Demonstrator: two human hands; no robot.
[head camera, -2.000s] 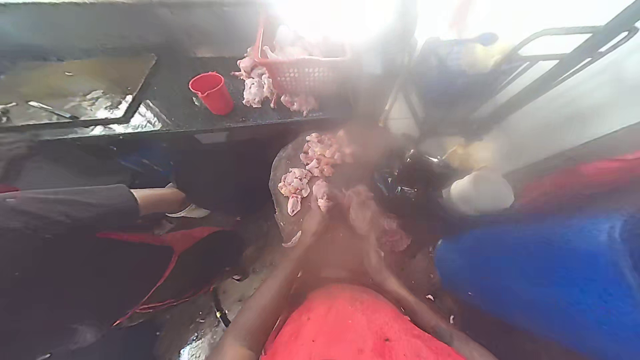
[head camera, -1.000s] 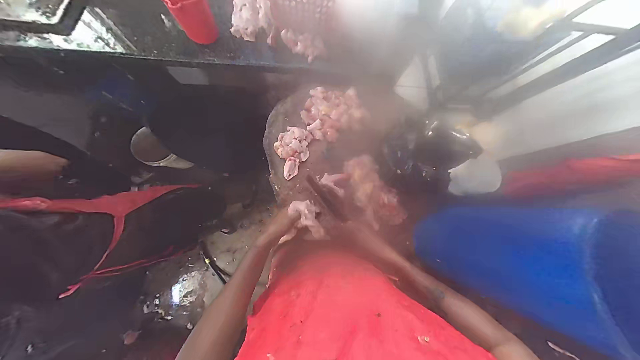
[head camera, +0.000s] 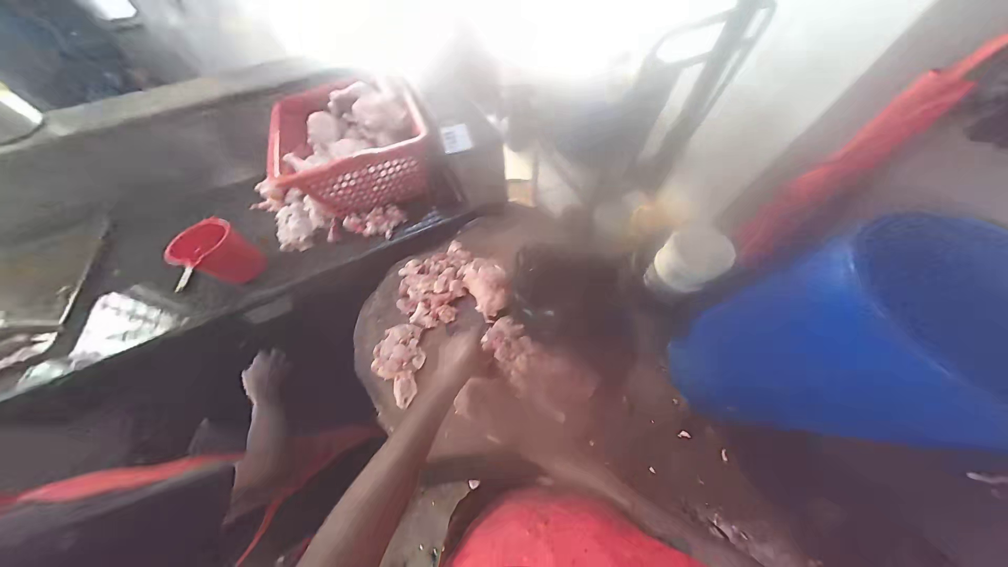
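My left hand (head camera: 466, 335) reaches forward over a round chopping block (head camera: 378, 315), at the gap between piles of raw meat pieces; its fingers touch or lie close to a larger meat piece (head camera: 487, 285). A heap of small pieces (head camera: 433, 285) lies beyond it, and a smaller clump (head camera: 398, 353) to its left. My right hand (head camera: 492, 405) is a blur on the near part of the block, beside a meat pile (head camera: 520, 354). Whether it holds anything cannot be made out.
A red perforated basket (head camera: 370, 183) of raw meat stands on the dark counter (head camera: 307, 272), more pieces beside it, with a red plastic mug (head camera: 224, 250) to the left. A blue barrel (head camera: 772, 339) is at right, near a whitish container (head camera: 693, 258). Another person's hand (head camera: 265, 376) is at left.
The view has swung, bringing the whole basket in. My left hand, near my body with a meat piece a second ago, has reached forward to the piles. The long dark object between my hands is no longer visible.
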